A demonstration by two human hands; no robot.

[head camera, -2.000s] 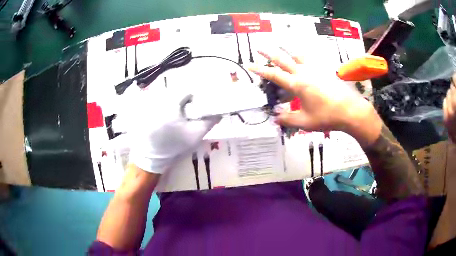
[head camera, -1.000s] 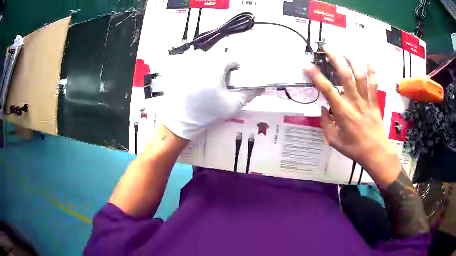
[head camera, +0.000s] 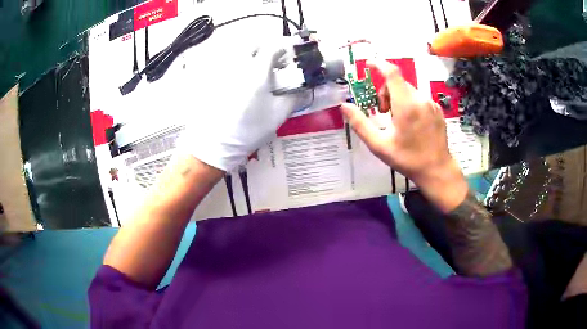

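Observation:
My left hand (head camera: 241,119), in a white glove, is closed around the pale appliance body near its black end bracket (head camera: 310,62). The glove hides much of the body. A short grey cylinder (head camera: 334,69) shows just right of the bracket. My bare right hand (head camera: 409,125) holds a green circuit board (head camera: 364,92) between thumb and fingers, right of the bracket. Thin wires show near the board and below the bracket. A coiled black power cord (head camera: 181,46) lies at upper left, its lead running to the bracket's top.
Printed white cardboard (head camera: 315,167) lies under the work. An orange case (head camera: 466,40) is at upper right, beside a pile of small black parts (head camera: 508,90). Black sheeting (head camera: 61,151) and brown cardboard (head camera: 14,173) are at left. Part of another person shows at the right edge.
The green circuit board now shows face-on in my right hand, which was spread beside the bracket before. The body's bracket end is turned more towards view. The camera view has shifted.

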